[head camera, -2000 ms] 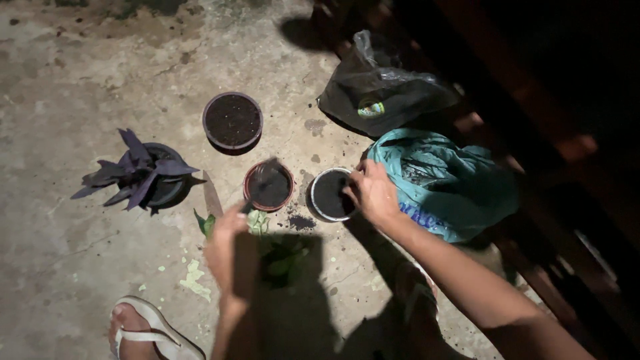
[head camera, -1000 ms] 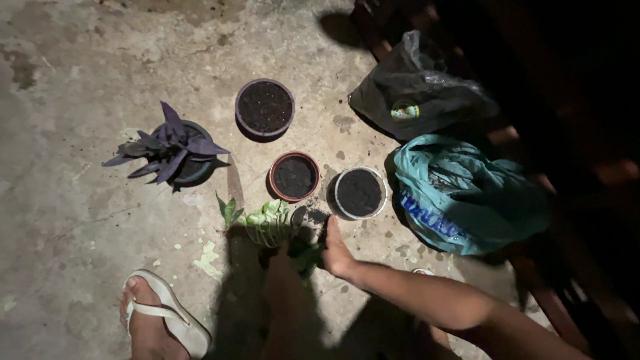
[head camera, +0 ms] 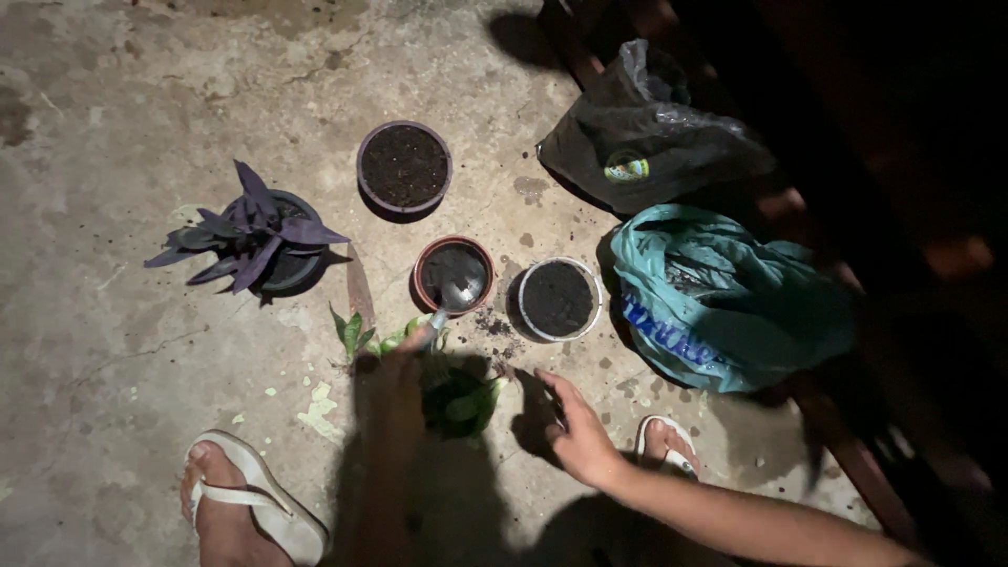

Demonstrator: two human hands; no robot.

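My left hand [head camera: 405,362], mostly in shadow, holds a small hand trowel [head camera: 460,285] by its grip; the blade lies over the dark soil inside the terracotta-coloured pot [head camera: 420,298]. My right hand [head camera: 579,433] is bare, fingers apart, just above the floor below the white-rimmed pot of soil [head camera: 557,301]. Between my hands lie uprooted green leafy plants [head camera: 465,405], partly in shadow, and a small green cutting [head camera: 351,334] is at their left. Spilled soil [head camera: 494,327] dots the concrete between the two pots.
A wider pot of soil [head camera: 404,167] stands farther up. To the left is a potted purple-leaved plant [head camera: 264,232]. A black plastic bag [head camera: 654,142] and a teal plastic bag [head camera: 732,307] stand on the right. My sandalled feet [head camera: 252,496] are at the lower edge.
One second ago both pots showed soil without the trowel over it; now the trowel is at the terracotta-coloured pot. My right hand has moved down, away from the white-rimmed pot it touched two seconds ago.
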